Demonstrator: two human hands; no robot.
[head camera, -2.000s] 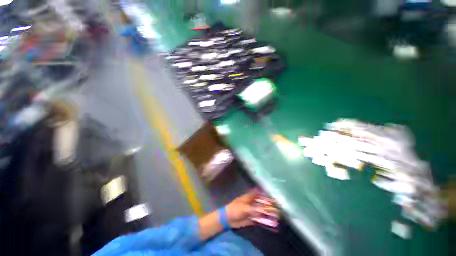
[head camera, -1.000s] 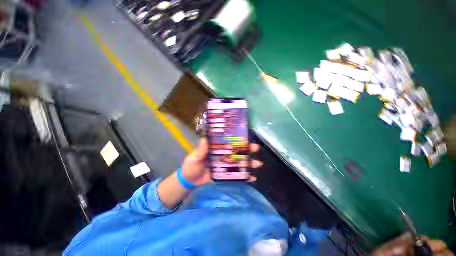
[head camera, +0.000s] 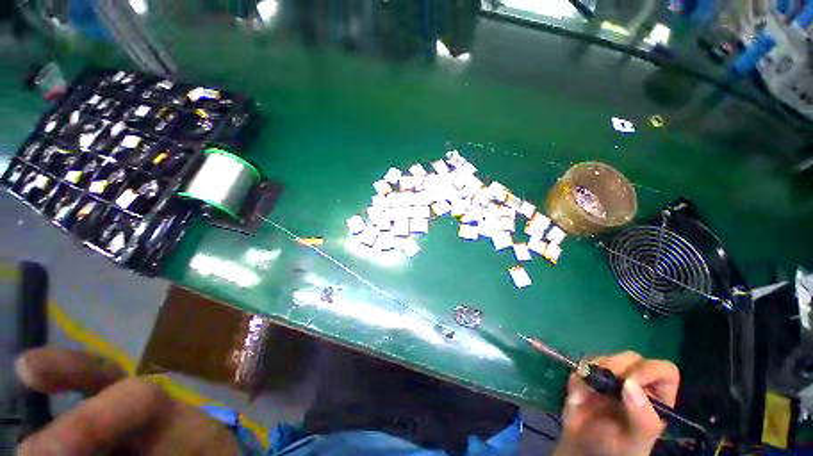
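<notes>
My right hand (head camera: 615, 401) holds a soldering iron (head camera: 599, 378) at the lower right, its thin tip pointing up and left just over the green mat. My left hand (head camera: 116, 410) is large and blurred at the lower left, partly cut off by the frame edge. A phone (head camera: 34, 343), dark and seen nearly edge-on, is at its fingers at the left rim. A loose pile of small white battery cells (head camera: 446, 200) lies mid-bench. Solder wire (head camera: 365, 283) runs from the green-rimmed spool (head camera: 223, 183) towards the front edge.
A black compartment tray (head camera: 107, 160) full of small parts is at the left. A yellow-brown tub (head camera: 592, 198) and a fume fan (head camera: 660, 269) stand at the right. An open cardboard box (head camera: 201, 338) is below the bench edge. An orange-brown sliver (head camera: 310, 241) lies by the wire.
The view has swung towards the bench. My left hand with the phone has gone from the middle to the lower left. My right hand and the iron show more fully.
</notes>
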